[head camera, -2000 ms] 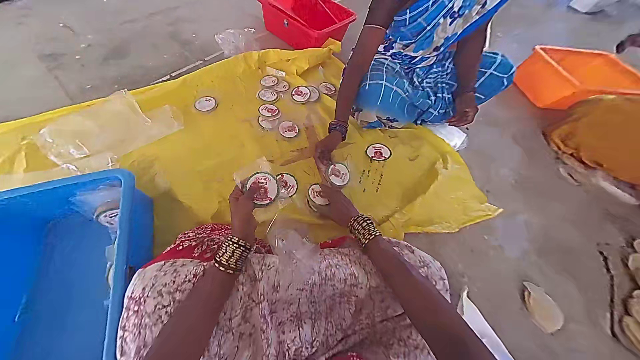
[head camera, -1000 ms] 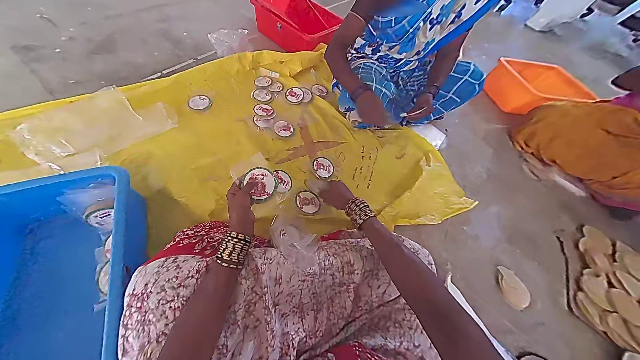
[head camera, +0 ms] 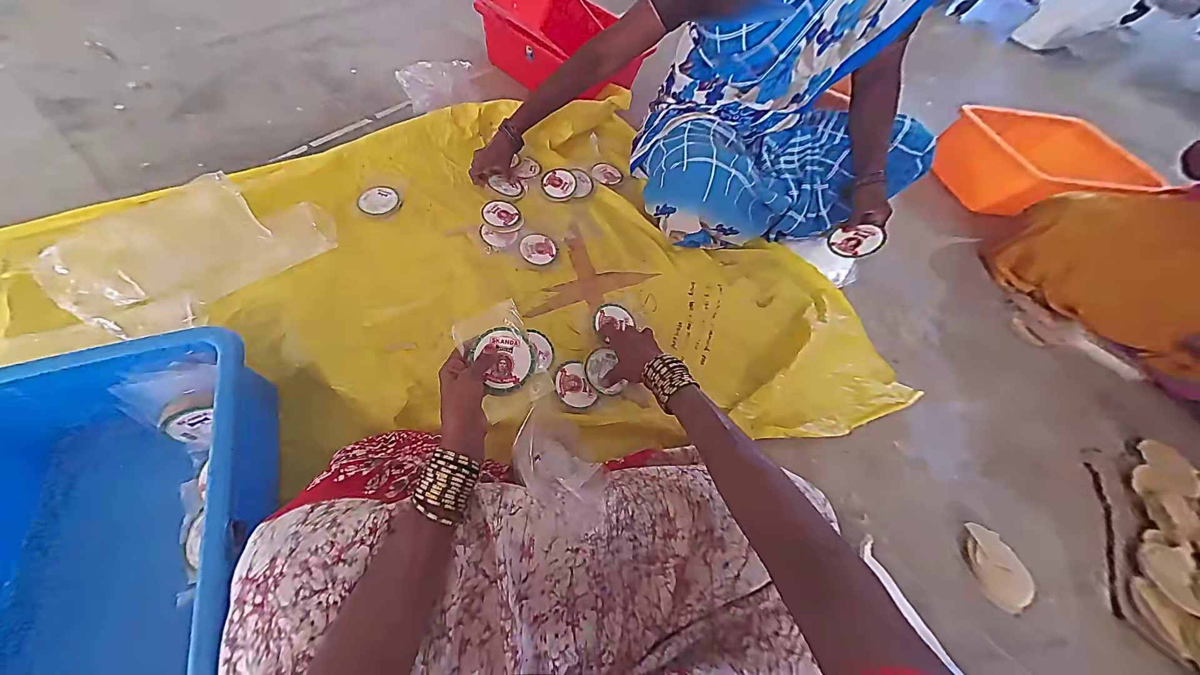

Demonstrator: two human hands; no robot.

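In my left hand [head camera: 464,384] is a round printed disc [head camera: 506,360] in a clear plastic bag, pinched at its left edge. Another round disc [head camera: 541,351] lies just behind it. My right hand [head camera: 633,356] touches two discs on the yellow plastic sheet [head camera: 375,281]: one disc [head camera: 614,317] at the fingertips and a paler one [head camera: 603,371] under the lower fingers. Whether it grips either is hard to tell. Beside them lies one more disc [head camera: 575,384]. A clear plastic bag [head camera: 553,459] rests at my lap.
A blue tub [head camera: 230,469] with bagged discs stands at left. Across the sheet, a co-worker [head camera: 731,141] reaches to several discs [head camera: 539,248] and holds one [head camera: 856,241] in the other hand. Red [head camera: 525,56] and orange [head camera: 1022,169] tubs stand behind. Flat pale pieces [head camera: 1167,525] lie at right.
The co-worker's one hand has moved out to the far group of discs; the other now holds a disc at the side. A paler disc now shows under my right hand. My left hand keeps its bagged disc.
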